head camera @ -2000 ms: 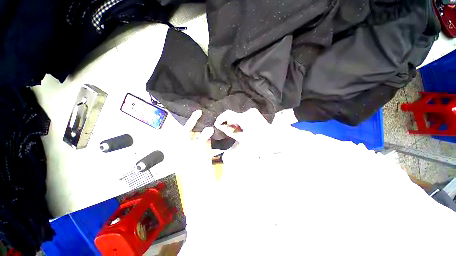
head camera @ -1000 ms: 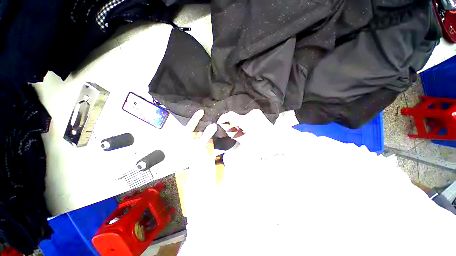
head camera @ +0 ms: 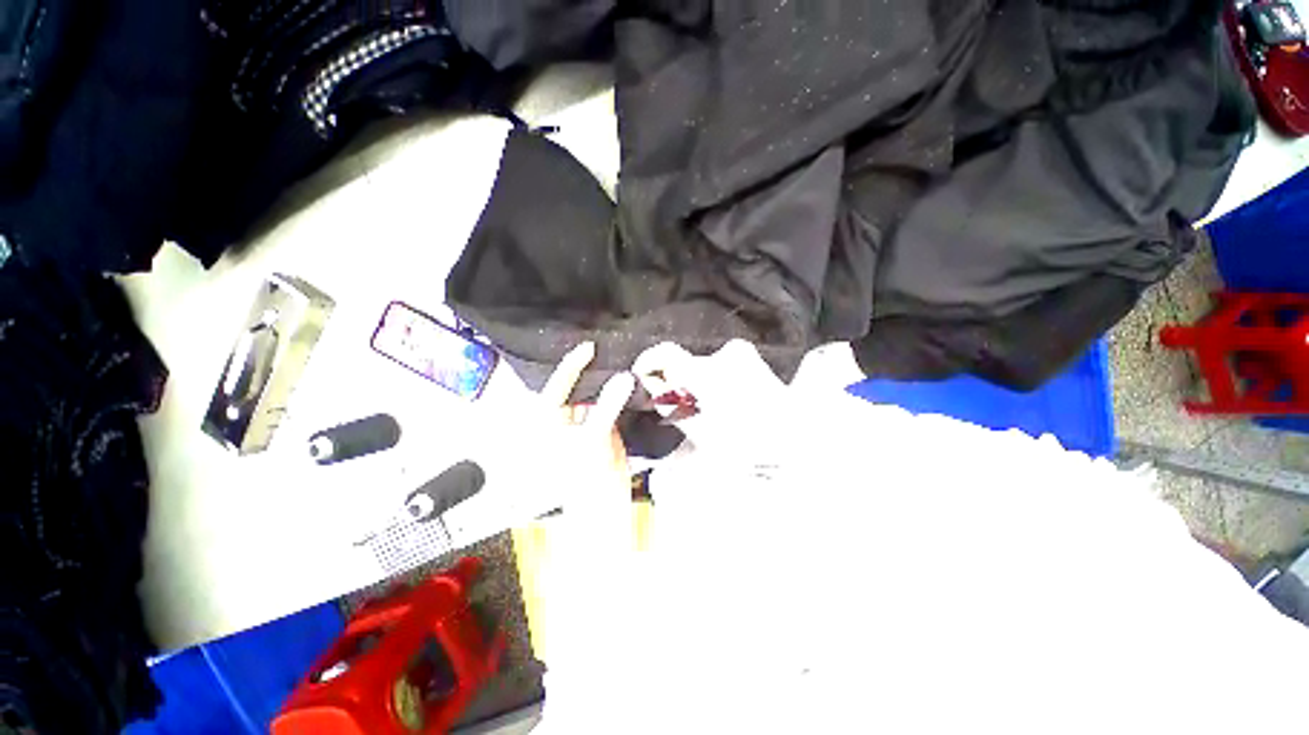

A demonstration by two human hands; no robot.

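A dark charcoal garment point(head camera: 775, 187) lies in a heap in front of me, its near edge at my hands. My left hand point(head camera: 586, 402), washed out by glare, is on this near edge, with cloth between thumb and fingers. My right hand point(head camera: 704, 376), also washed out, is close beside it on the same edge. A small reddish tool point(head camera: 672, 404), perhaps thread snips, shows within the right hand's fingers. The blades and the exact grip are hidden or lost in glare.
On the white table point(head camera: 388, 216) are a lit smartphone point(head camera: 434, 349), a clear-lidded box point(head camera: 267, 365), two black spools point(head camera: 355, 438) and a checked swatch point(head camera: 408, 540). Navy garments point(head camera: 86, 431) edge the left. Red stools point(head camera: 395, 661) and a blue crate point(head camera: 273, 663) are below.
The view has shifted slightly, so the table things appear lower and a little to the right. Both hands stay at the garment's near edge, with small finger movements.
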